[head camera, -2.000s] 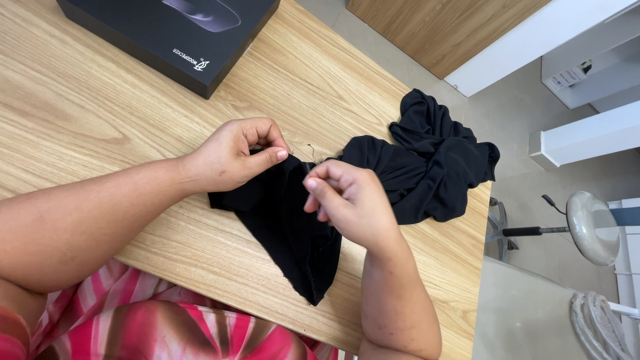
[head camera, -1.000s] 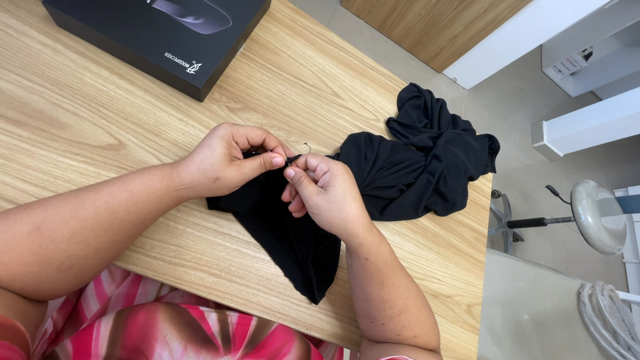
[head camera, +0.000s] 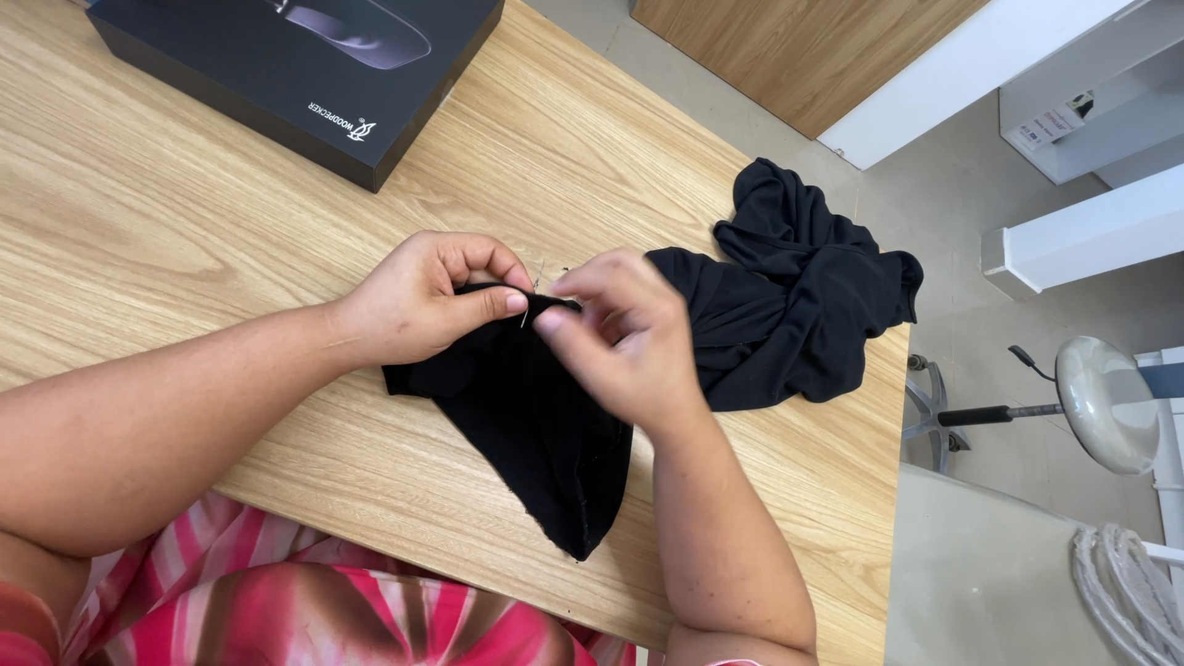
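My left hand (head camera: 435, 301) pinches the upper edge of a black cloth (head camera: 546, 435) between thumb and forefinger. A thin sewing needle (head camera: 525, 316) stands in the cloth edge beside that thumb, with part of it showing above and part below the fold. My right hand (head camera: 624, 338), blurred, is just right of the needle with its fingers curled and parted from the thumb; whether it holds a thread cannot be seen. The cloth hangs down in a point over the wooden table (head camera: 351, 462). Its bunched part (head camera: 786, 287) lies to the right, behind my right hand.
A black Woodpecker box (head camera: 305, 83) stands at the upper left of the table. Past the table's right edge are a wheeled stool (head camera: 1105, 402), white furniture legs (head camera: 1091, 227) and a coiled, wrapped hose or cable (head camera: 1124, 592) at the lower right.
One second ago both hands were close together at the cloth edge; my right hand's fingers have since come apart from it. The needle now shows beside my left thumb.
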